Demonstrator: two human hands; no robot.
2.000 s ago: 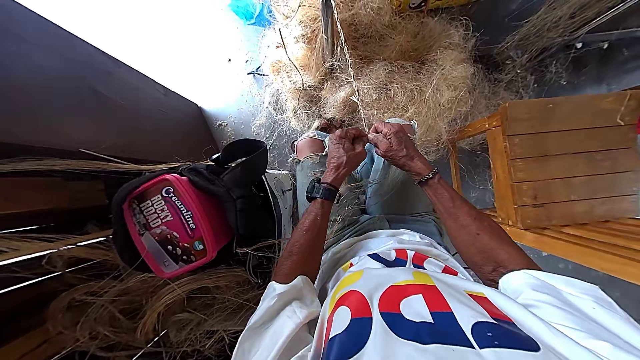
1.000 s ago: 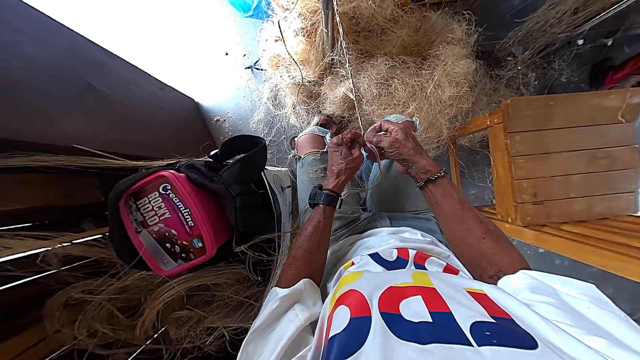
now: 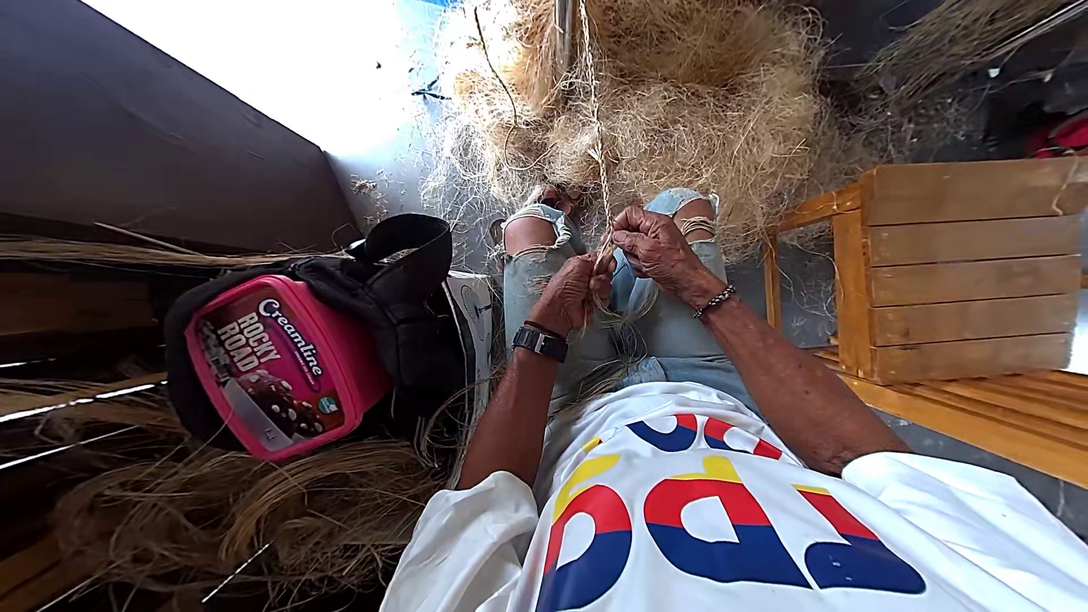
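Observation:
A thin braided or twisted fibre cord runs down from the top edge to my hands, above my lap. My left hand is closed on the cord's lower end, where loose strands stick out. Just right of it and slightly higher, my right hand pinches strands at the cord; its fingertips are partly hidden. A large heap of pale plant fibre lies on the floor beyond my knees, with an upright pole standing in it.
On my left a pink plastic ice cream tub rests on a black bag. Bundles of fibre lie below them. To my right is a slatted wooden chair or bench. More fibre lies at the upper right.
My hands were together at the cord two seconds ago; now my right hand is slightly above my left and a little apart from it. Loose strands show more plainly between them.

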